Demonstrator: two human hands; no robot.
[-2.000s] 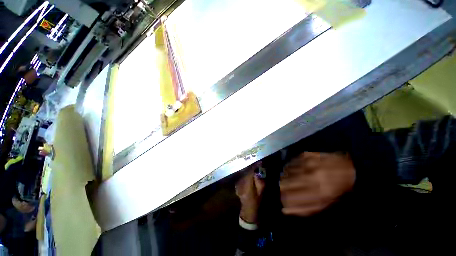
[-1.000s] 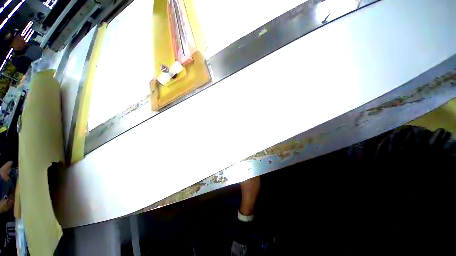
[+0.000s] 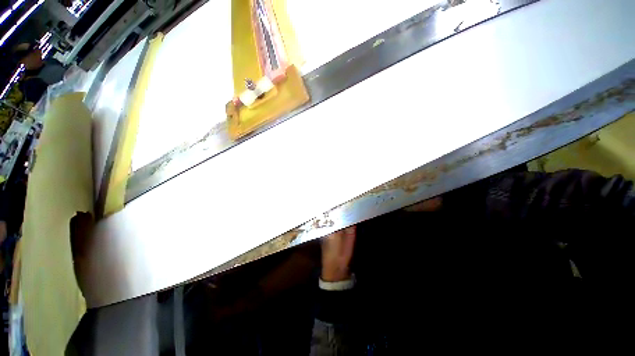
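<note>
My left hand (image 3: 338,254), with a pale cuff, is below the near table edge; its fingers are hidden by the edge. Only a sliver of my right hand (image 3: 426,205) shows under the same edge, at the end of a dark sleeve; the rest is dark or hidden. Whether either hand holds anything cannot be seen. The amber template jig (image 3: 275,104), with a long slot, reddish lines and a small metal fitting, lies across the white template surface beyond the hands, touched by neither.
A long yellow fabric panel (image 3: 56,208) hangs over the table's left end. More yellow fabric (image 3: 602,149) shows beyond the near edge at right. The metal table edge (image 3: 418,181) is worn. A yellow edge band (image 3: 129,132) and metal strip run along the frame. Machines stand at upper left.
The view has moved closer to the table and shifted. My right hand, plainly visible below the edge two seconds ago, is now almost wholly hidden. The jig lies as before.
</note>
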